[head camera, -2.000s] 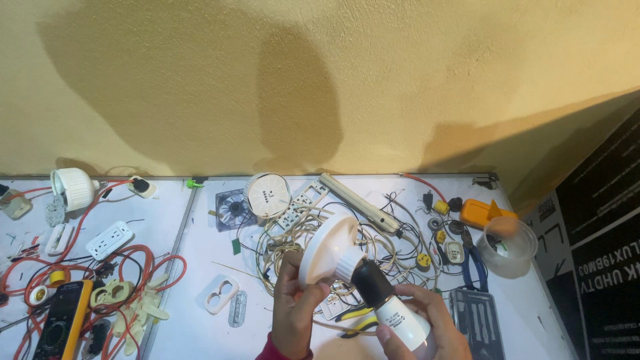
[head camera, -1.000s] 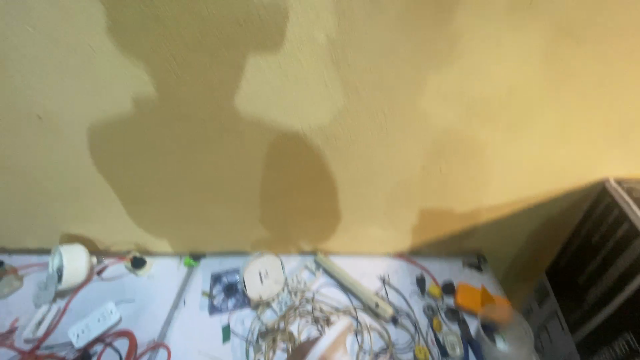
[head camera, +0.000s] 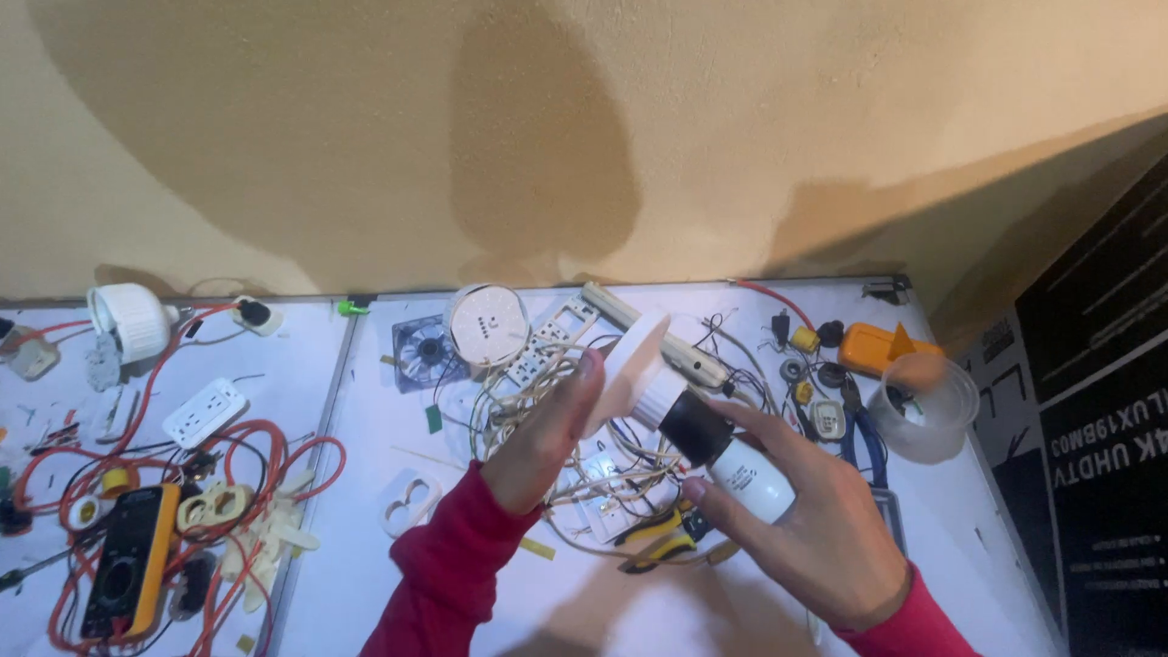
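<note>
My left hand (head camera: 547, 438) is flat against the back of a round white ceiling lamp holder (head camera: 625, 370), at the middle of the view. Its fingers are partly hidden by the disc. A black socket piece (head camera: 695, 427) sits in line with the holder's ribbed white collar, and a white bulb-shaped body (head camera: 753, 481) bearing small print extends from it. My right hand (head camera: 812, 511) grips this bulb and the black piece, thumb below and fingers above. Behind the hands lies a tangle of cream cables (head camera: 511, 411); yellow-and-black pliers (head camera: 657, 538) lie just below the bulb.
A multimeter (head camera: 128, 561) lies among red cables (head camera: 310, 447) at left, near a white outlet (head camera: 205, 412). A computer fan (head camera: 427, 351) and a round LED board (head camera: 489, 324) are at the back. A clear plastic tub (head camera: 923, 406) and an orange case (head camera: 881, 349) stand right, beside a black box (head camera: 1104, 438).
The view tilted up to the wall and came back down. My left hand, which gripped the disc's edge two seconds ago, now lies flat against its back.
</note>
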